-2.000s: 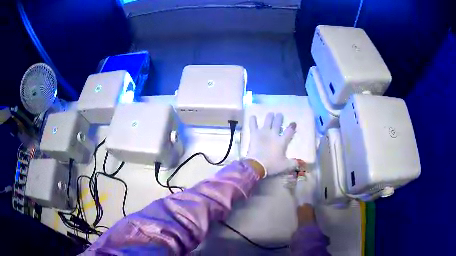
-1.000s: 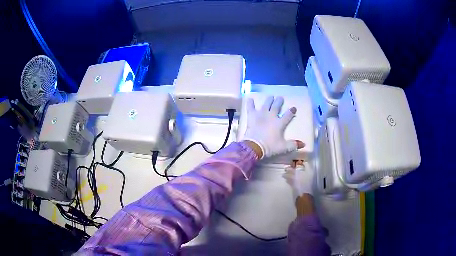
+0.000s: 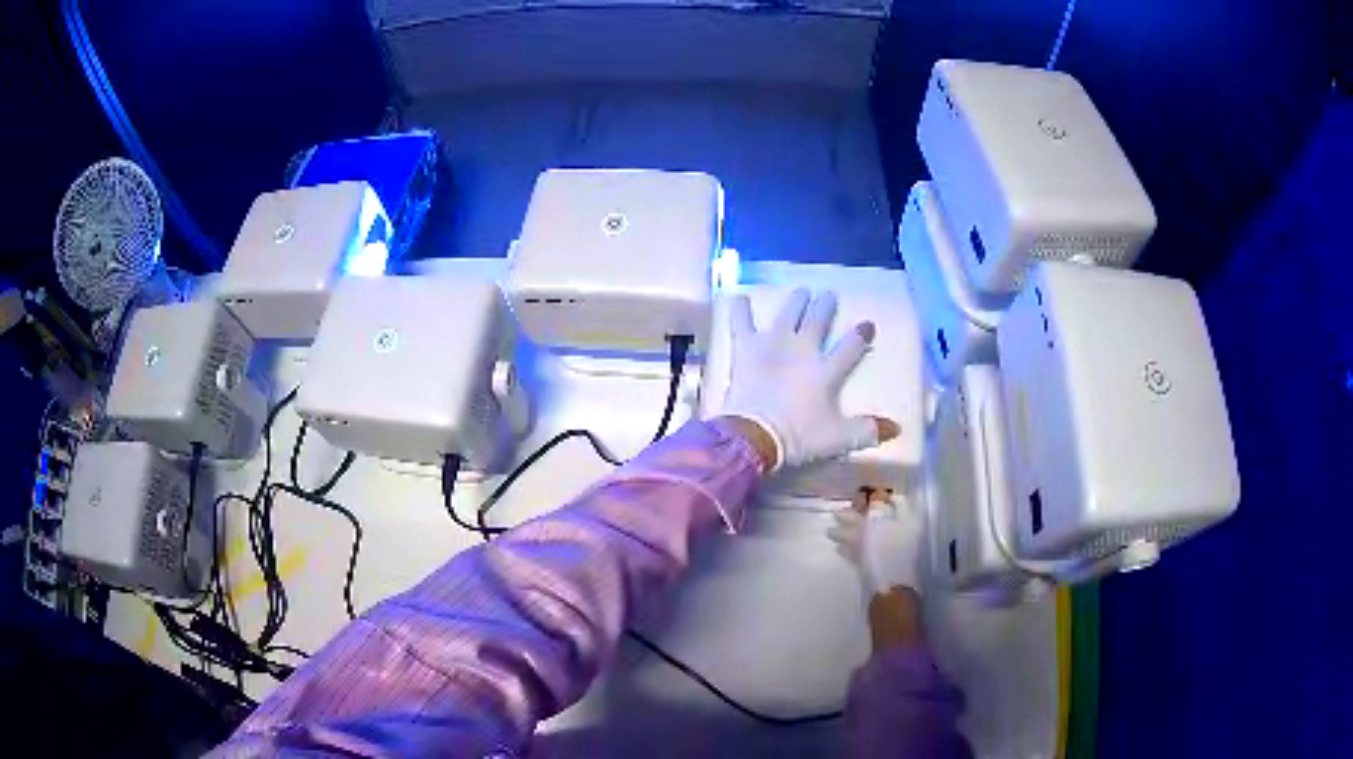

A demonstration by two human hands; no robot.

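Observation:
A white projector [image 3: 890,356] lies on the bench right of centre. My left hand [image 3: 801,383], in a white glove with some bare fingertips, rests spread and flat on its top. My right hand [image 3: 884,541], gloved, is at the projector's near right edge, its fingertips pinched on a small dark end that looks like the plug of the power cord. The black power cord [image 3: 727,700] runs along the bench to my right sleeve and is hidden beneath it. The fingers mostly cover the plug and socket.
Another projector [image 3: 616,260] stands just left, with a cord plugged in. Several more [image 3: 393,363] stand at left among looped black cords [image 3: 267,549]. Stacked projectors [image 3: 1120,408] stand close at right by the yellow-green bench edge [image 3: 1076,667]. A fan [image 3: 109,234] is far left.
The view has shifted slightly. Both hands stay at the same projector; the right fingertips remain at its near edge, and the left thumb lies a little farther from them than at first.

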